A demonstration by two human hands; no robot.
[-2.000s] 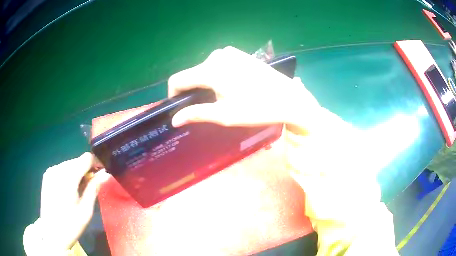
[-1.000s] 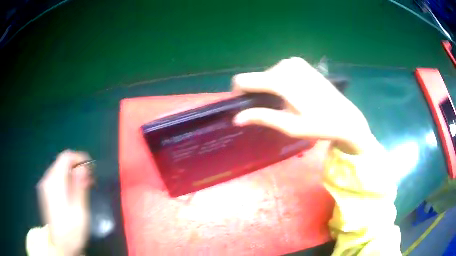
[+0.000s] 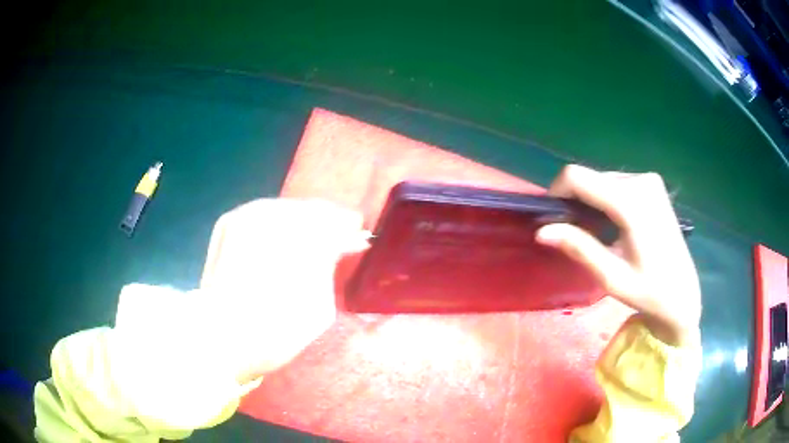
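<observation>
My right hand (image 3: 636, 229) grips the upper right edge of a tablet (image 3: 467, 260), thumb on the screen side. The tablet is tilted up over a red foam pad (image 3: 432, 372); its screen is dark red, with text too blurred to read. My left hand (image 3: 285, 260) is washed out by glare, its fingertips at the tablet's left edge. A tiny dark tip shows there; whether it is a held piece is unclear. A slim black-and-yellow USB drive with a whitish end (image 3: 141, 199) lies on the green mat (image 3: 78, 260) at left.
Another red-edged pad (image 3: 761, 346) with a dark device (image 3: 778, 350) on it lies at the far right. A darker green belt (image 3: 432, 52) runs behind the pad. Blue and white items sit beyond its edge at the upper right.
My left hand has come from the lower left back to the tablet's left edge. The tablet and pad appear turned clockwise in the shifted view. The slim drive now shows at left.
</observation>
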